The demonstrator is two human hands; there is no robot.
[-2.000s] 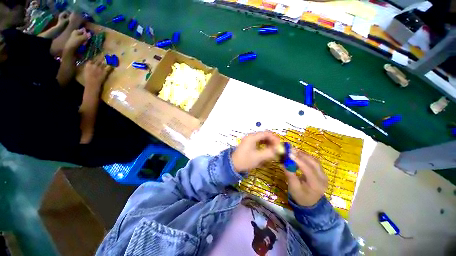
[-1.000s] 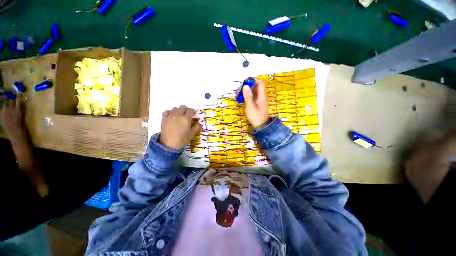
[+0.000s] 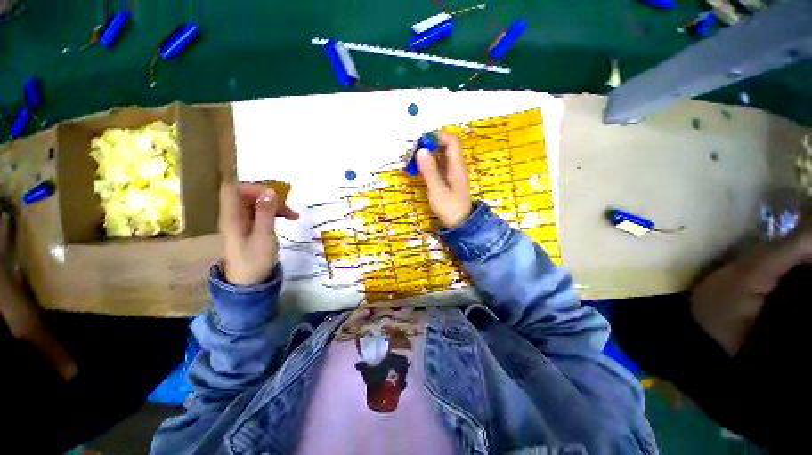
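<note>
My left hand [image 3: 249,229] is over the left part of the white sheet [image 3: 298,133], beside the carton. It pinches an amber-wrapped part [image 3: 279,188] with a thin reddish lead. My right hand [image 3: 445,182] holds a blue battery cell [image 3: 420,153] above the upper part of the amber rows. Its fingers hide part of the cell. The amber-wrapped parts [image 3: 525,169] lie in tight rows on the sheet, with thin dark leads to the left.
An open carton [image 3: 203,169] at the left holds pale yellow pieces [image 3: 138,178]. Blue cells [image 3: 179,41] and a white strip [image 3: 418,55] lie on the green belt [image 3: 267,62]. A labelled cell [image 3: 630,221] lies at right, below a grey metal upright [image 3: 694,67]. People's arms show at both sides.
My left hand has moved left off the amber rows with an amber part in its fingers. My right hand still holds the blue cell above the rows. The view has shifted slightly right.
</note>
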